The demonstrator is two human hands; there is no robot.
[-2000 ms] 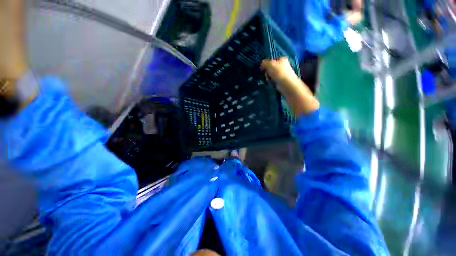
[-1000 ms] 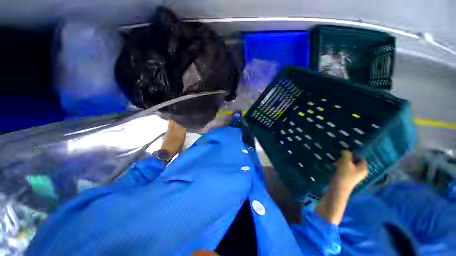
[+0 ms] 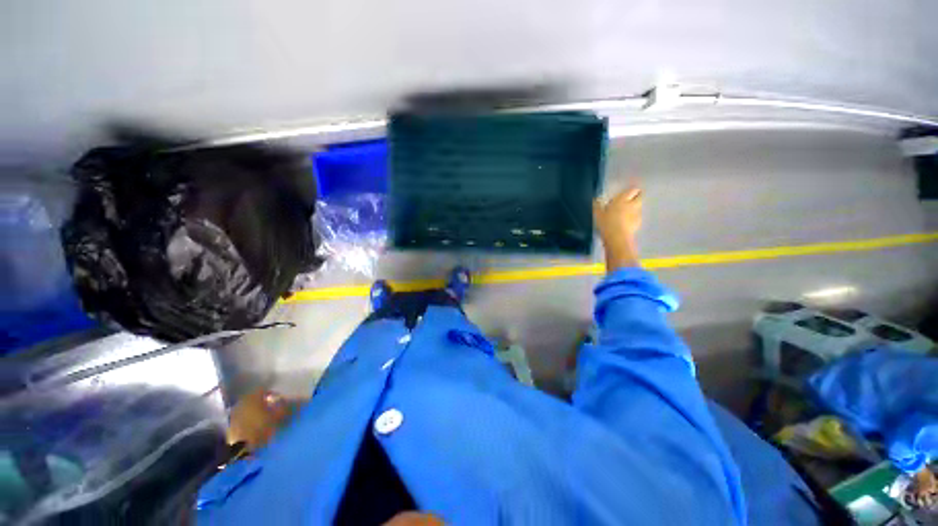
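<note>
A dark green plastic crate (image 3: pixel 496 180) is upright beside the blue bin, open side up; no contents can be made out. My right hand (image 3: pixel 619 214) is at the crate's right rim, touching or very near it; whether its fingers grip the rim is unclear. My left hand (image 3: pixel 259 416) is low at the left, blurred, beside the shiny bench edge and away from the crate; its fingers cannot be made out.
A large glossy black garbage bag (image 3: pixel 190 247) stands at left. Clear crumpled plastic (image 3: pixel 352 228) lies by the blue bin (image 3: pixel 352 170). A yellow line (image 3: pixel 720 257) crosses the grey floor. Grey-green stools (image 3: pixel 823 334) and another person's blue sleeve (image 3: pixel 874 390) are at lower right.
The view has turned. The crate has gone from tilted in my right hand to level beside the blue bin, where another green crate showed before. That other crate is no longer visible.
</note>
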